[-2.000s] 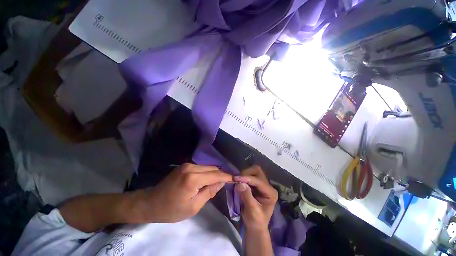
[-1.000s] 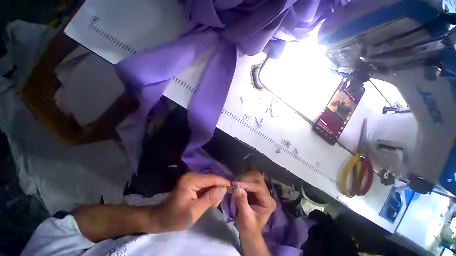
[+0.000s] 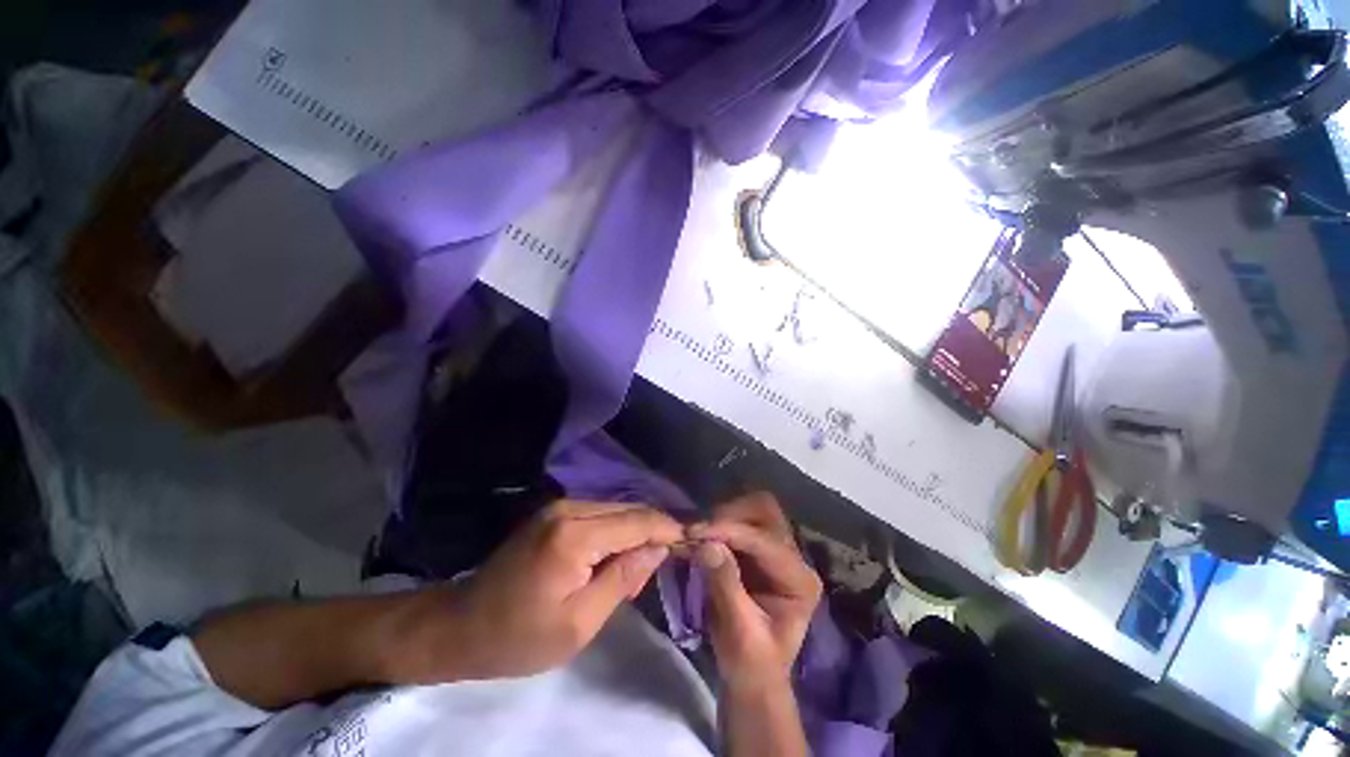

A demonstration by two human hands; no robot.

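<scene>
My left hand [image 3: 570, 580] and my right hand [image 3: 758, 592] meet fingertip to fingertip in front of my shirt, below the table edge. They pinch the end of a purple fabric strip [image 3: 629, 281], which hangs over the table edge and runs down to them. The pinched part is tiny and mostly hidden by the fingers; whether a small tool is there too cannot be told. More purple fabric [image 3: 851, 688] hangs below and beside my right hand.
Purple strips [image 3: 711, 59] are heaped on the white table [image 3: 874, 470]. A phone [image 3: 995, 328], scissors [image 3: 1048, 510] and thread scraps [image 3: 797, 318] lie by the sewing machine [image 3: 1244, 296] at right. An open cardboard box [image 3: 141, 377] with pale pieces [image 3: 259, 274] stands at left.
Both hands stay together at the same place, with small shifts of the fingers. A small purple scrap now shows near the table's ruler edge. The view has shifted slightly.
</scene>
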